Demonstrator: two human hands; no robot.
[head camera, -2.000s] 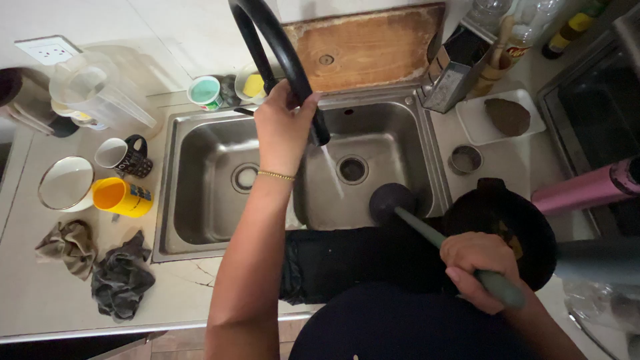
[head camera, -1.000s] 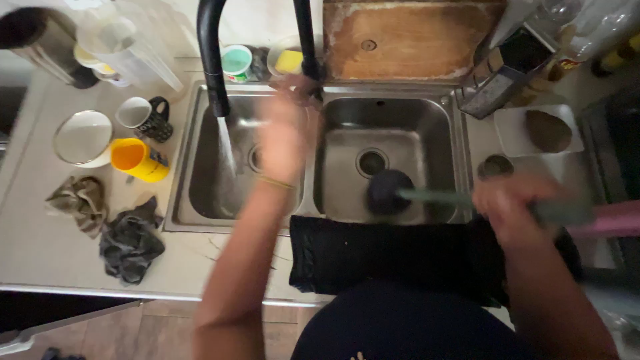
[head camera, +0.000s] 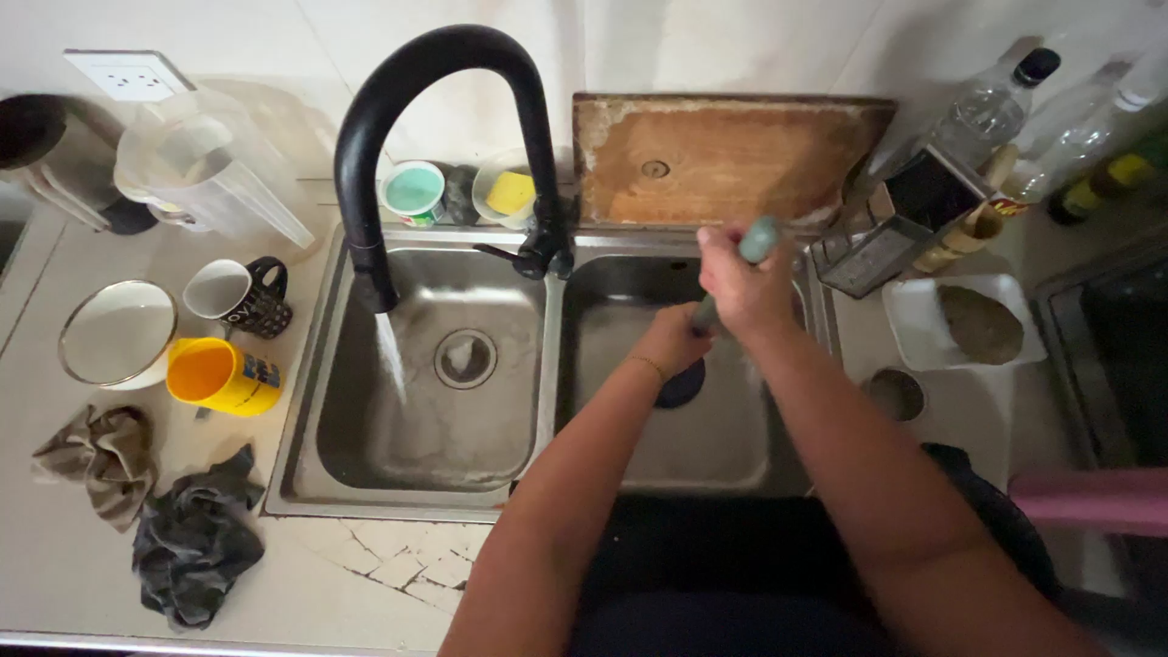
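A plunger with a dark rubber cup (head camera: 683, 387) stands over the drain area of the right basin (head camera: 593, 438), and its cup hides the drain. My left hand (head camera: 673, 339) grips the lower part of its handle. Higher up, near the handle's green-grey end (head camera: 758, 239), my right hand (head camera: 750, 285) is closed around it. The black gooseneck faucet (head camera: 358, 192) points into the left basin (head camera: 429, 456), where water runs down beside a drain strainer (head camera: 465, 359).
Left of the sink are a yellow cup (head camera: 219, 376), a patterned mug (head camera: 239, 294), a white bowl (head camera: 119, 333) and crumpled cloths (head camera: 196, 538). A wooden board (head camera: 721, 164) leans behind. On the right stand a metal grater (head camera: 876, 246), a white tray (head camera: 912, 342) and bottles (head camera: 990, 109).
My left hand has left the faucet and now holds the plunger handle. The faucet has swung from the right basin to the left one. The plunger is now held more upright.
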